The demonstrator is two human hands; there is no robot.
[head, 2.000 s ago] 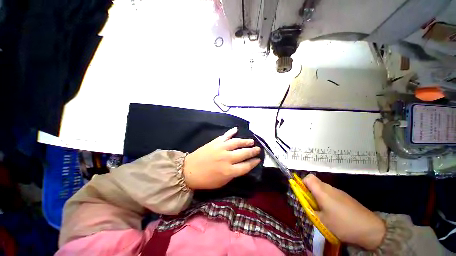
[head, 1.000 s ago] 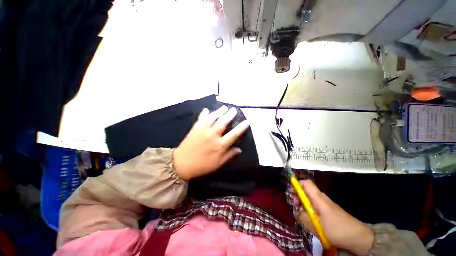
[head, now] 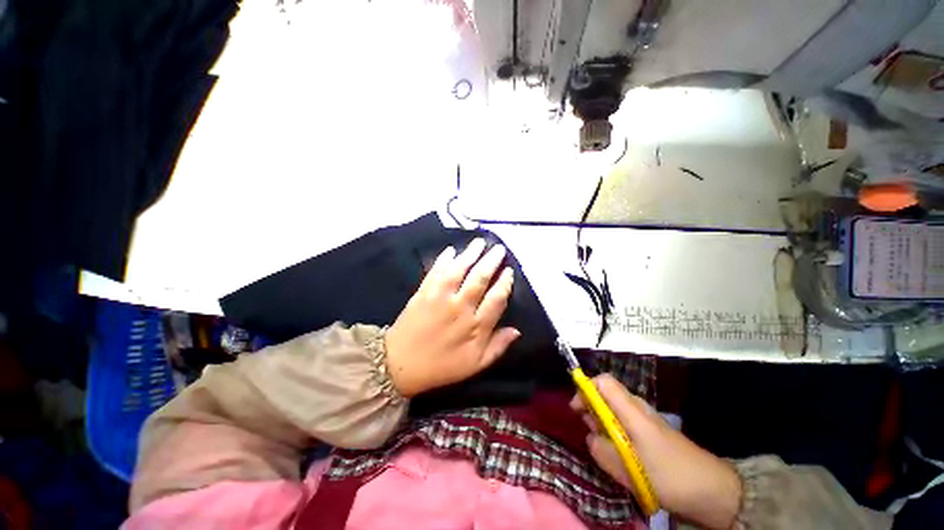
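A black fabric panel (head: 342, 274) lies on the white table at its front edge and hangs over it. My left hand (head: 451, 319) lies flat on the panel, fingers spread, pressing it down. My right hand (head: 662, 455) holds yellow-handled scissors (head: 611, 430). The short visible part of the silver blades touches the panel's right edge; the blade tips are hidden at the cloth. Thin black offcuts (head: 595, 295) lie on the white bed right of the panel.
The sewing machine head with a dark knurled screw (head: 595, 135) stands above. Dark cloth (head: 83, 135) is piled at left, a blue basket (head: 114, 383) lower left. A labelled case (head: 896, 259) and an orange item (head: 888, 197) lie at right.
The panel has turned, its left end lower than two seconds ago. Black slivers now lie beside the thread on the bed. The scissors have moved left, back to the panel's right edge.
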